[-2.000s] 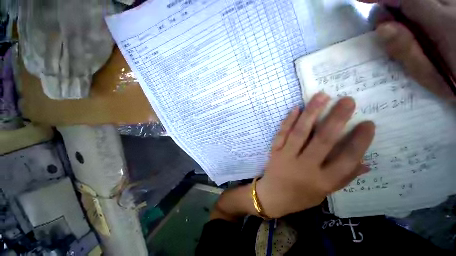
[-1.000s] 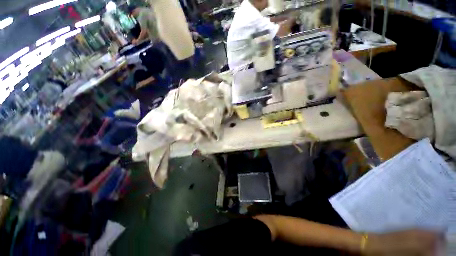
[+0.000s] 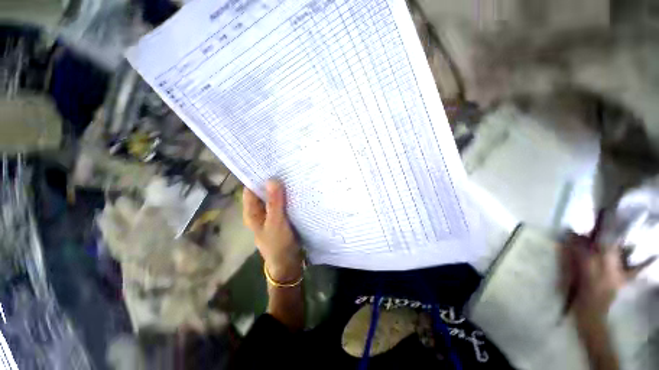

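Observation:
A large white printed sheet [image 3: 318, 144] with a dense grid is held up in front of me, tilted. My left hand [image 3: 276, 227], with a gold bracelet, is shut on its lower left edge, thumb in front. An open notebook [image 3: 531, 271] with pale pages lies at the lower right, partly behind the sheet. My right hand [image 3: 596, 278] is blurred at the notebook's right side. A dark slim shape shows at its fingers; I cannot tell whether it is held.
Crumpled beige cloth [image 3: 170, 253] is heaped at the left, blurred. More pale material [image 3: 535, 159] is behind the notebook. Blurred grey-beige shapes fill the upper right. Dark shapes stand at the far left.
The view has swung from the sewing machine and aisle back down to the papers. My left hand now holds the sheet up near the middle, and the notebook and right hand have come into view.

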